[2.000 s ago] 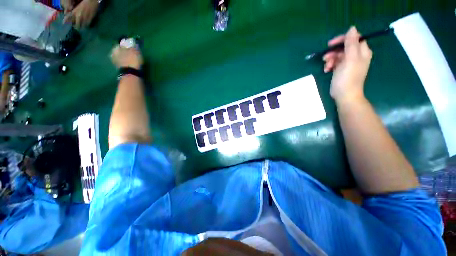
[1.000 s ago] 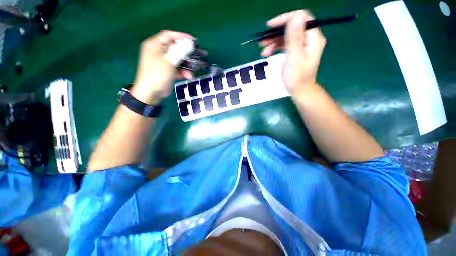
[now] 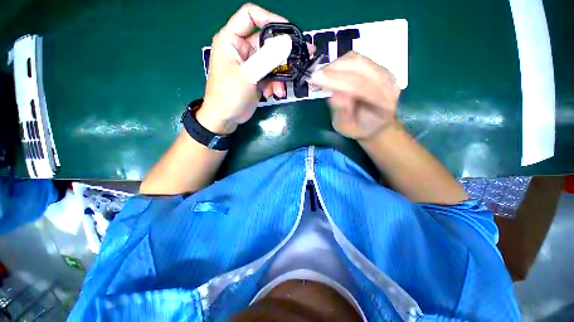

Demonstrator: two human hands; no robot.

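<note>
My left hand (image 3: 234,75), with a white finger cot (image 3: 269,58) on one finger, holds an open black watch housing (image 3: 294,39). The housing is tilted, its inside faces up, and a bit of orange-gold shows at its lower part. My right hand (image 3: 362,94) is blurred, its fingertips at the housing's right edge by a small pale or clear piece; I cannot tell what it grips. No tweezers show clearly. A white adhesive sheet (image 3: 389,47) with black pieces lies beneath, partly hidden by both hands and the housing.
Spare white strips (image 3: 36,113) with black marks lie stacked at the mat's left end. A long blank white strip (image 3: 535,82) lies at the right. Clear plastic trays (image 3: 503,194) and a brown cardboard box (image 3: 532,229) are at the lower right, below the table edge.
My left hand has come back from the far left with the housing, now over the sheet. My right hand has moved left to it; the tweezers seen before no longer show clearly.
</note>
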